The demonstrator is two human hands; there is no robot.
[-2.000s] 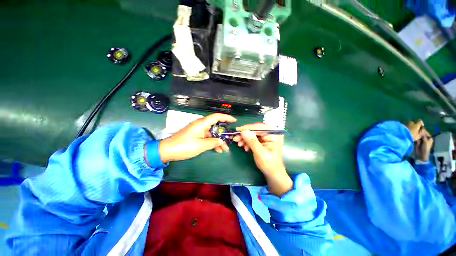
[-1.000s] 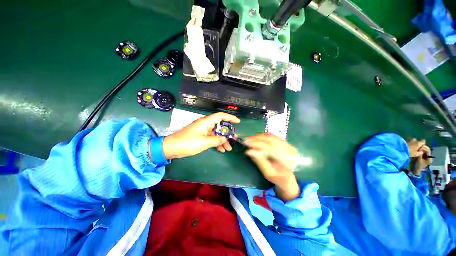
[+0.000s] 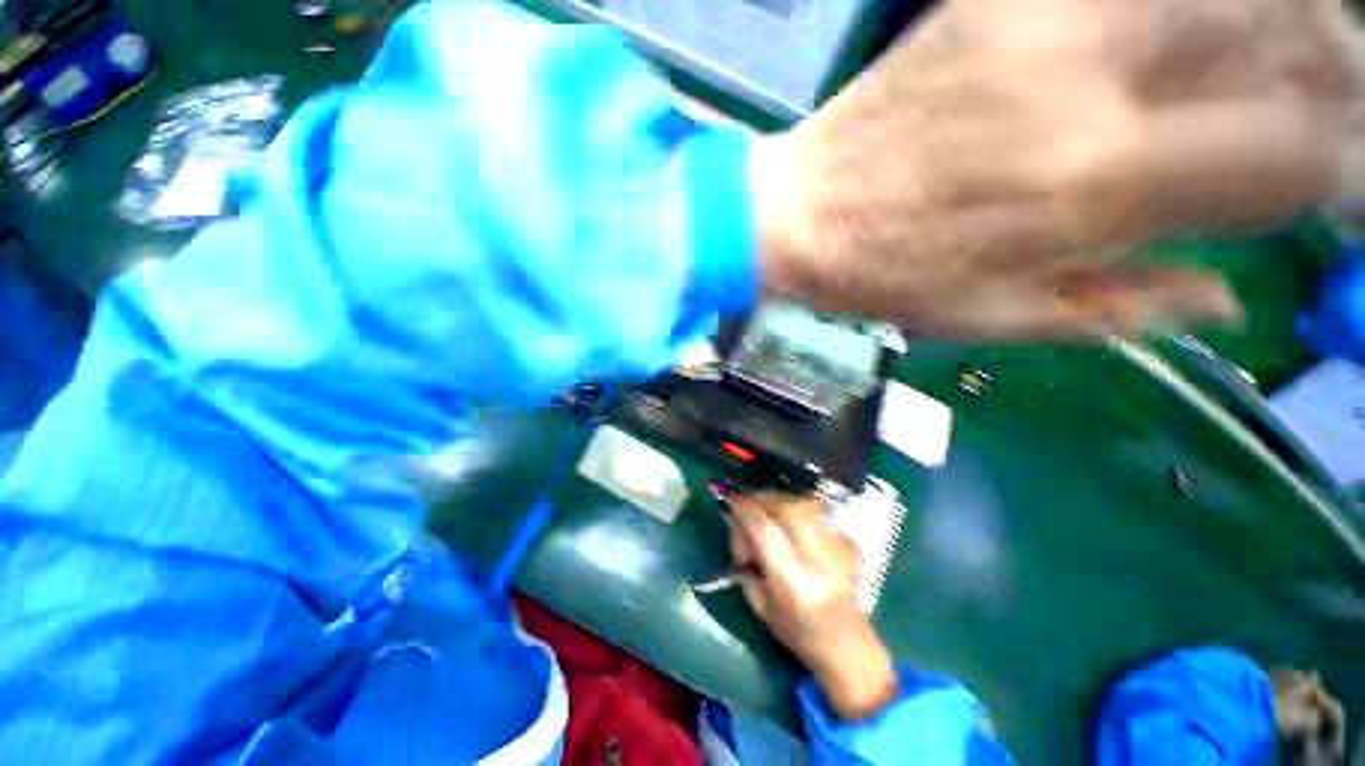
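Note:
My left hand (image 3: pixel 1048 165) is raised close to the camera at the upper right, large and blurred, fingers pointing right. Whether it holds anything cannot be told. My right hand (image 3: pixel 801 576) is low in front of the press base (image 3: pixel 779 458), fingers curled. A thin light tool, apparently the tweezers (image 3: pixel 719 584), sticks out to its left. The clear block (image 3: pixel 808 355) of the press fixture shows above the red digits. My left hand and sleeve hide the upper part of the press. The round module held before cannot be made out.
A white pad (image 3: pixel 633 473) lies left of my right hand. A sticker sheet (image 3: pixel 873 536) and a second sheet (image 3: pixel 915 424) lie right of the base. Small parts (image 3: pixel 975 382) lie farther right. A clear plastic bag (image 3: pixel 202 150) is far left. Another person's blue sleeve (image 3: pixel 1190 711) is lower right.
My left hand has left the spot before the press and risen up and right, close to the camera. My right hand is now nearer the base front. The view has shifted and tilted.

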